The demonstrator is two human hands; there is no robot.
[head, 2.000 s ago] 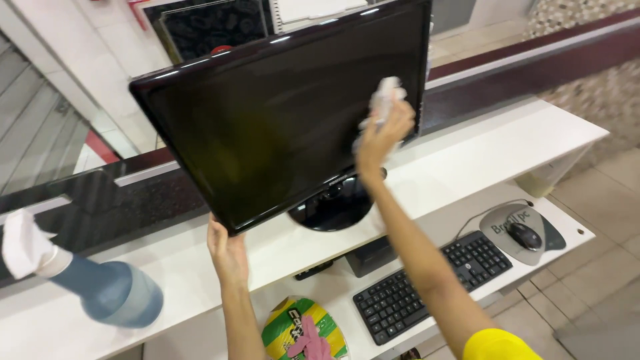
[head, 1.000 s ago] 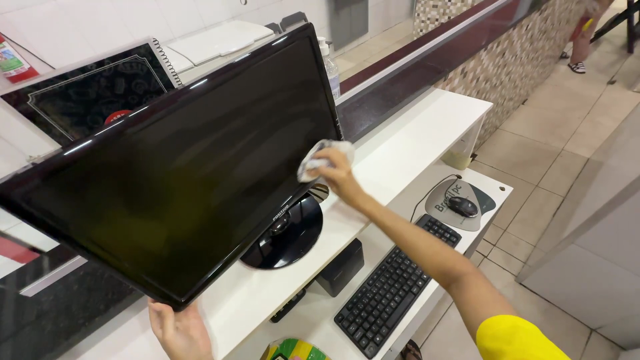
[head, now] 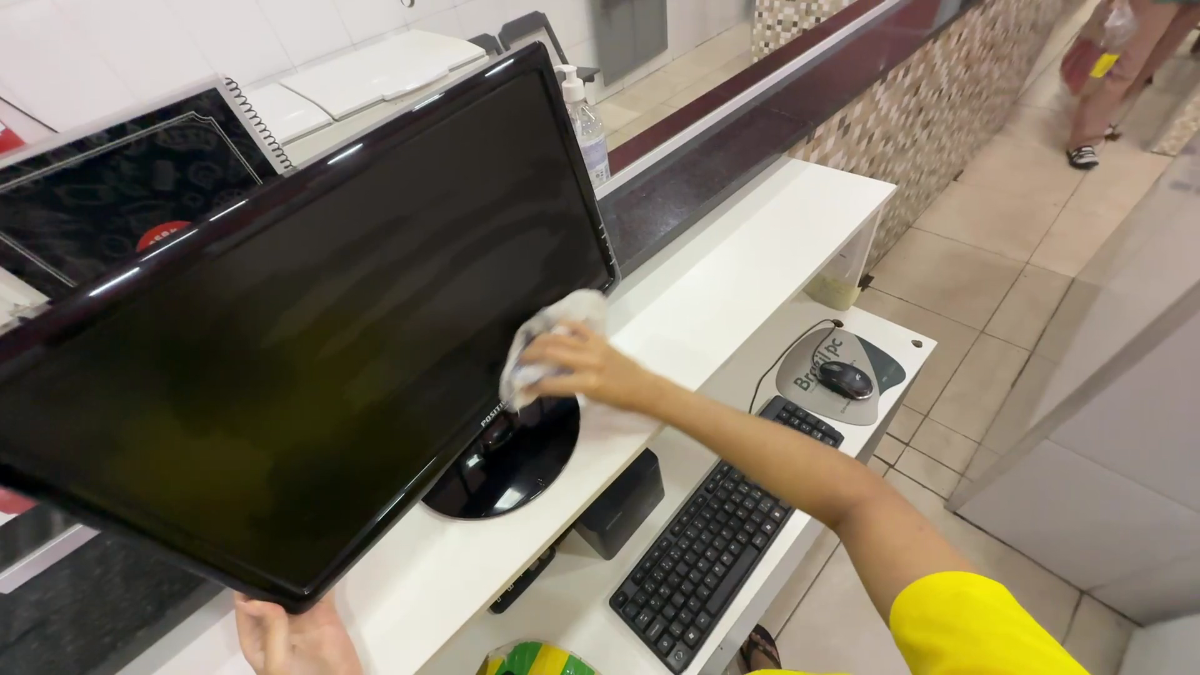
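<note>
A black computer monitor [head: 309, 309] stands tilted on its round glossy base [head: 511, 469] on a white shelf [head: 741, 244]. My right hand [head: 577, 361] presses a crumpled whitish cloth [head: 553, 342] against the lower right part of the screen, near the bottom bezel. At the monitor's lower left corner, my left hand [head: 295, 633] grips the edge from below; its fingers are partly hidden.
On the lower desk lie a black keyboard [head: 708, 553], a mouse [head: 845, 380] on a mouse pad [head: 806, 389] and a black box [head: 619, 506]. Behind the monitor are a spiral-bound menu [head: 122, 187] and a pump bottle [head: 583, 131]. A person's legs [head: 1111, 94] show far right.
My right hand has moved with the cloth from the screen's upper right part down to its lower right. My left hand stays at the lower left corner. The view has shifted right.
</note>
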